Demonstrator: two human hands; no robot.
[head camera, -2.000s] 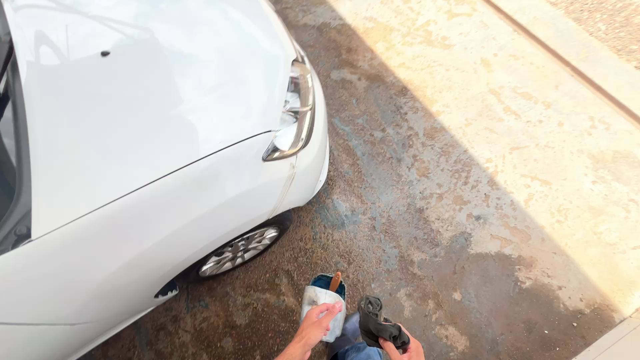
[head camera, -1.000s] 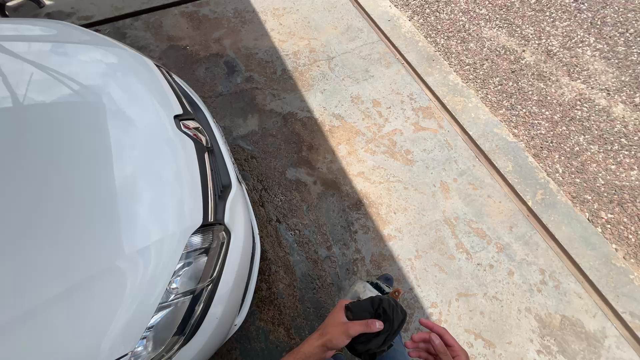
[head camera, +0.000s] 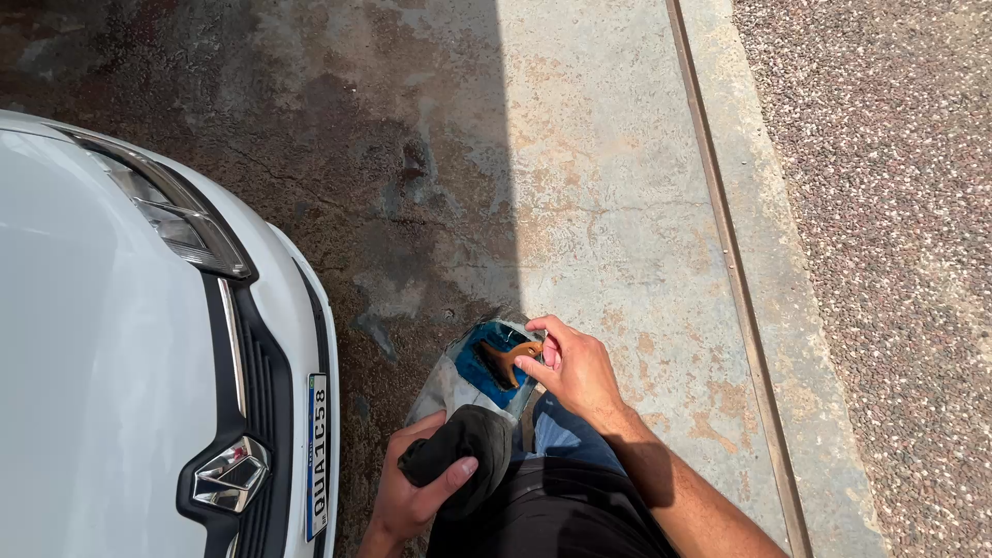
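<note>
My left hand (head camera: 422, 480) holds a dark bundle, apparently cloth (head camera: 465, 457), against the near side of a translucent plastic container (head camera: 446, 387). The container's opening is tilted toward me and shows blue inside. A brush with an orange-brown handle (head camera: 511, 358) and dark bristles lies in it. At the container's right rim is my right hand (head camera: 577, 368), with thumb and fingers at the end of the brush handle; whether they grip it is not clear. The left fingers are partly hidden behind the bundle.
A white car's front (head camera: 116, 310) fills the left side, with its headlight (head camera: 170, 209), grille and licence plate. Under me is a stained concrete floor (head camera: 604, 194), part shaded, part sunlit. A narrow metal strip (head camera: 728, 248) runs along it, with pebbled ground (head camera: 891, 232) beyond.
The dark bundle was in my right hand two seconds ago and is now in my left. My right hand, apart from the container one second ago, has come to the brush handle. The view has swung around the car's front.
</note>
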